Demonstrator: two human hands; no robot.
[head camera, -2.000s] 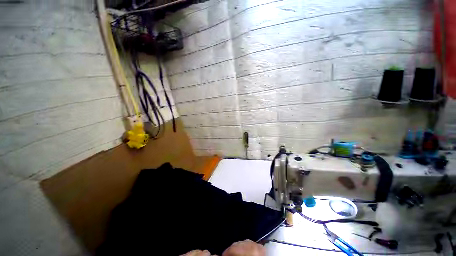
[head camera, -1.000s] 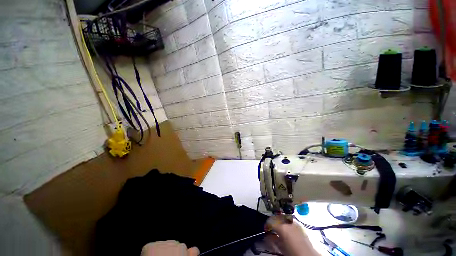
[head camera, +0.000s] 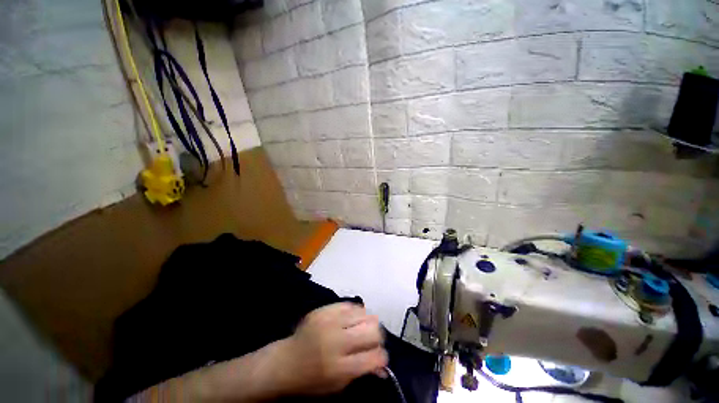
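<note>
A large heap of black cloth (head camera: 213, 307) lies left of the sewing machine (head camera: 544, 303) and reaches to the needle area. My left hand (head camera: 340, 348) comes in from the lower left, its fingers curled closed on the cloth just left of the machine head. A thin pale line (head camera: 394, 384), cord or seam edge, runs down from below my fingers to the bottom edge. The needle area is partly hidden behind the head. My right hand is not in view.
A brown cardboard guard (head camera: 71, 264) stands behind the cloth at left. The white table (head camera: 366, 264) shows behind it. A yellow plug (head camera: 163, 181) and dark straps (head camera: 185, 110) hang on the left wall. A black thread cone (head camera: 694, 110) is at right.
The view has moved closer to the machine. My left hand has moved up and right across the cloth towards the needle. My right hand, by the needle one second ago, has left the picture.
</note>
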